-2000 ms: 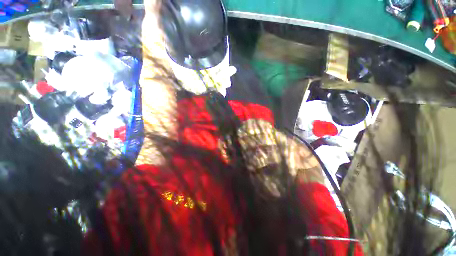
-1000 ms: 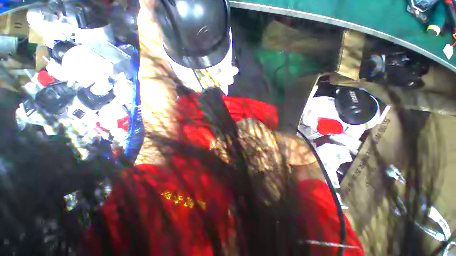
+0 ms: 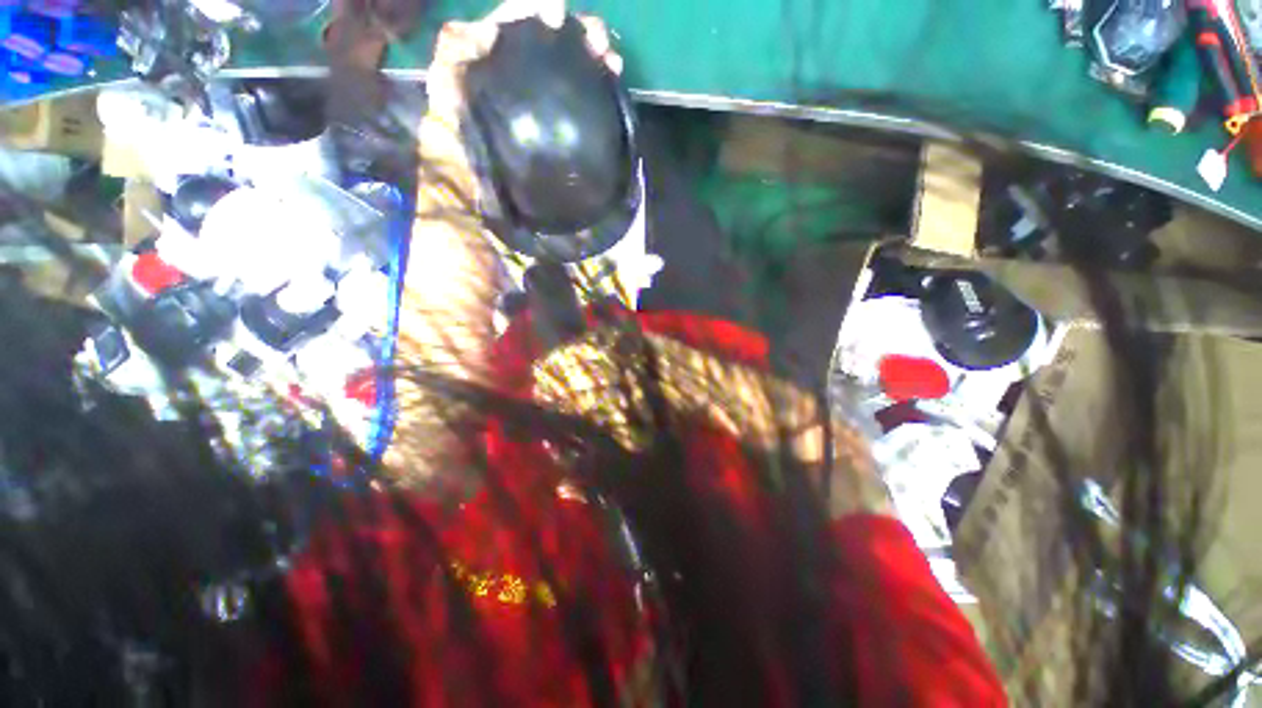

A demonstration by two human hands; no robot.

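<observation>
A glossy black domed housing (image 3: 554, 132) with a white part (image 3: 630, 242) under its lower edge is held up at the bench's front edge. My left hand (image 3: 464, 62) grips it from the left and over the top, with fingertips showing along the far rim. My right hand (image 3: 602, 380) is just below, closed around a thick black electric screwdriver (image 3: 554, 302), whose front end points up at the housing's underside. Hair strands cover much of my right hand. Whether the bit touches a screw cannot be seen.
The green bench (image 3: 830, 56) curves across the top, with red-handled pliers (image 3: 1215, 62) at right. A blue crate (image 3: 397, 304) of white and black parts stands at left. A carton at right holds a black and white unit (image 3: 980, 318). Another carton (image 3: 1149, 457) lies beside it.
The housing and my left hand show lower in view, with more of the bench visible. My right hand has shifted left, and the screwdriver stands more upright. The cord no longer shows beside the right forearm.
</observation>
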